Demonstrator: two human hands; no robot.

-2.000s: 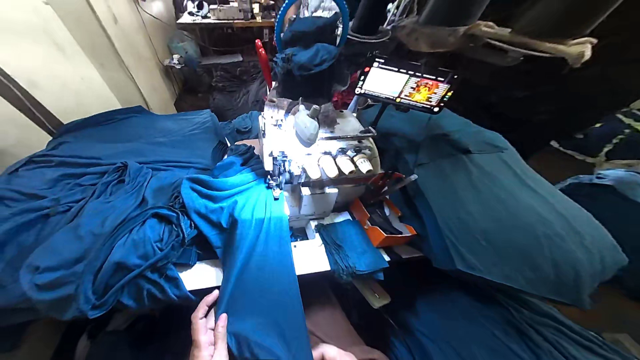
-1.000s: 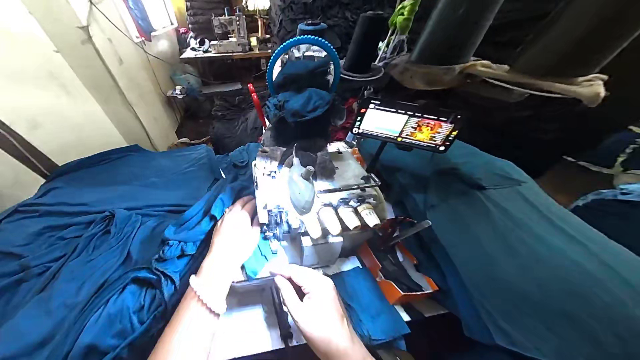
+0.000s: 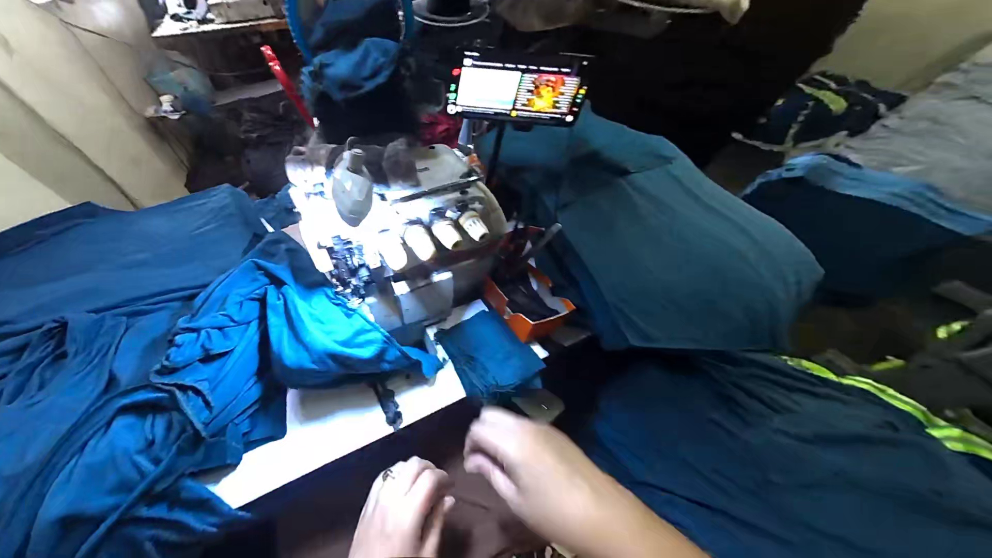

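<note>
A lit overlock sewing machine stands in the middle. Bright blue fabric lies bunched at its needle area and spreads over the white table top. My left hand, with a ring on a finger, is below the table edge with its fingers curled; whether it holds anything is not visible. My right hand is just to its right, blurred, fingers bent, near the small folded dark blue cloth pieces; its grasp cannot be told either.
An orange open box holding dark items sits right of the machine. Behind it a phone is mounted on a stand. Piles of blue fabric lie left, with more draped cloth on the right. A red rod stands behind the machine.
Both hands have moved from beside the needle area down to below the front table edge. Blue fabric now lies across the white table, where a second ago the hands were. The view has turned right.
</note>
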